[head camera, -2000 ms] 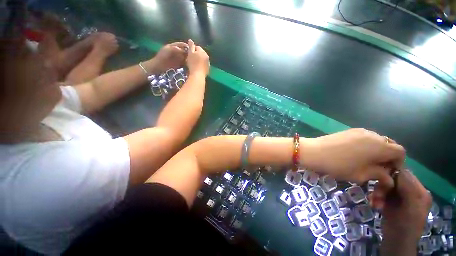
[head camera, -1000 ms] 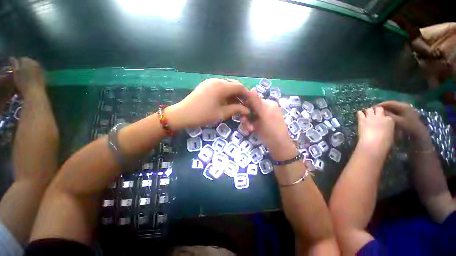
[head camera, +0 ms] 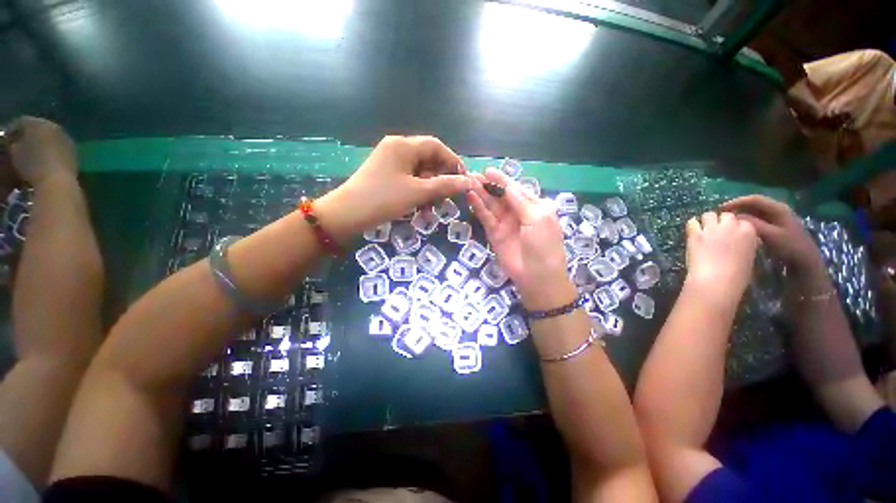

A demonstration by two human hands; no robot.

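Observation:
My left hand (head camera: pixel 398 182) reaches in from the left over the pile, its thumb and forefinger pinched together. My right hand (head camera: pixel 526 231) is palm up, with a small dark part (head camera: pixel 493 190) held at its fingertips. The fingertips of both hands meet at this part; whether the left fingers grip it is unclear. Pale rounded-square housings (head camera: pixel 422 314) lie loose in a pile on the green bench below and around the hands. A clear blister tray (head camera: pixel 257 378) with dark parts and white squares lies left of the pile, partly hidden under my left forearm.
A green edge strip (head camera: pixel 118 155) and a dark shiny belt (head camera: pixel 413 83) lie beyond the pile. A neighbour's hands (head camera: pixel 722 246) work over a clear tray (head camera: pixel 678 196) at the right, with more housings (head camera: pixel 845 260) beyond. Another person's hand (head camera: pixel 44 149) is at far left.
The view has swung from the left neighbour to the bench in front. Since one second ago, my right hand has opened more palm up, and the dark part shows clearly at the fingertips.

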